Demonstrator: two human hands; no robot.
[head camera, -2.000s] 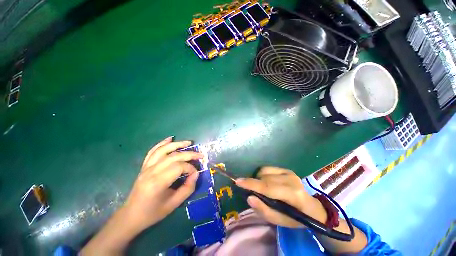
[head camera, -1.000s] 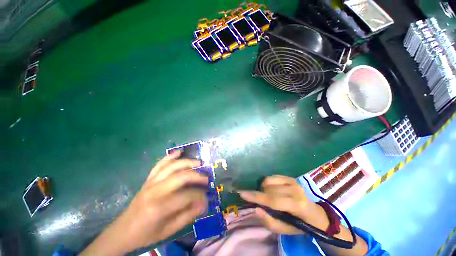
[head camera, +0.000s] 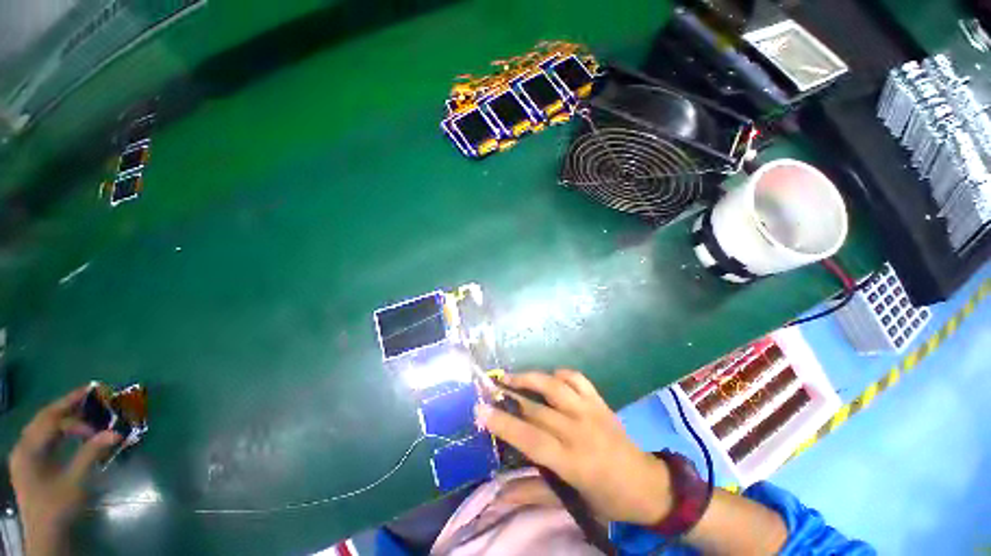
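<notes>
A strip of blue circuit boards (head camera: 450, 415) lies on the green mat in front of me. A black LCD module (head camera: 412, 326) sits on its far end. My right hand (head camera: 571, 440) holds the soldering iron, its tip end (head camera: 491, 382) at the strip's right side; most of the handle is hidden under the hand. My left hand (head camera: 60, 445) is at the far left, its fingers closed around an LCD module (head camera: 100, 411) at the loose LCD stack (head camera: 133, 411). A thin solder wire (head camera: 315, 503) trails from the strip leftward over the mat.
Finished panels (head camera: 511, 109) lie beside the fume fan (head camera: 632, 168). Right of it stand a white round pot (head camera: 782, 217), a black tray with white parts (head camera: 940, 152) and a white grid block (head camera: 886, 310). A component box (head camera: 761, 407) is at the bench edge. More screens (head camera: 128, 174) lie far left.
My left hand has left the strip and moved far left to the loose LCD stack. The LCD on the strip's far end is uncovered. The solder wire now shows on the mat.
</notes>
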